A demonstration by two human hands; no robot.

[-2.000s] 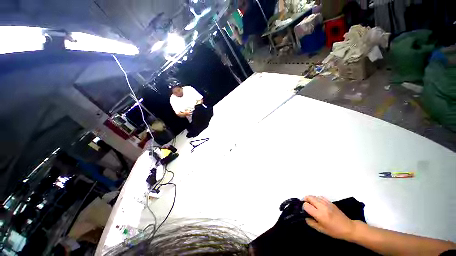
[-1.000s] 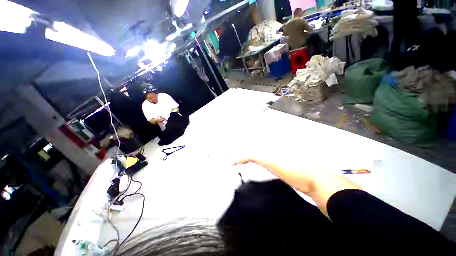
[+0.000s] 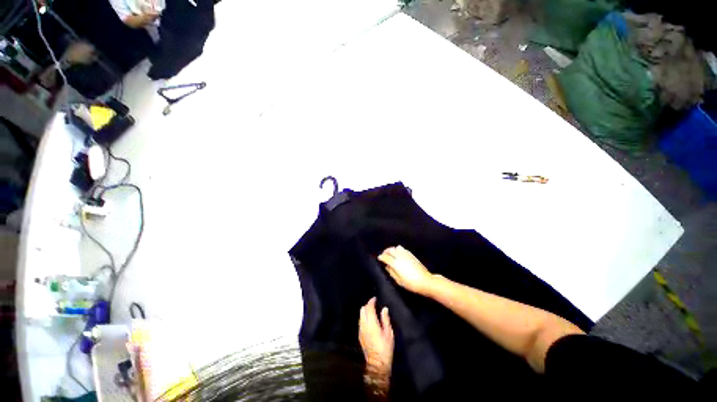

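A black sleeveless garment [image 3: 346, 235] lies spread on the white table [image 3: 259, 157], with its stand collar pointing away. A dark hanger hook [image 3: 329, 186] rises from the collar. My right hand [image 3: 403, 268] reaches in from the right, its fingertips on the upper chest by the front placket [image 3: 413, 338]. My left hand [image 3: 376, 334] comes up from the bottom, lying on the cloth left of the placket with thumb and fingers apart. Whether my right fingers pinch the cloth cannot be told. Any fasteners are not discernible, black on black.
Orange-handled snips [image 3: 525, 178] lie right of the garment. A loose hanger [image 3: 181, 96] lies near the far left. Black cords [image 3: 130, 188] and a pale basket [image 3: 110, 361] line the left edge. A person's hand [image 3: 143, 19] shows at top left. A green sack [image 3: 609, 86] stands beyond the right edge.
The view has tilted down. The garment, bunched or lifted before, now lies spread out. My right hand has come back from its outstretched reach onto the chest. My left hand has come into view.
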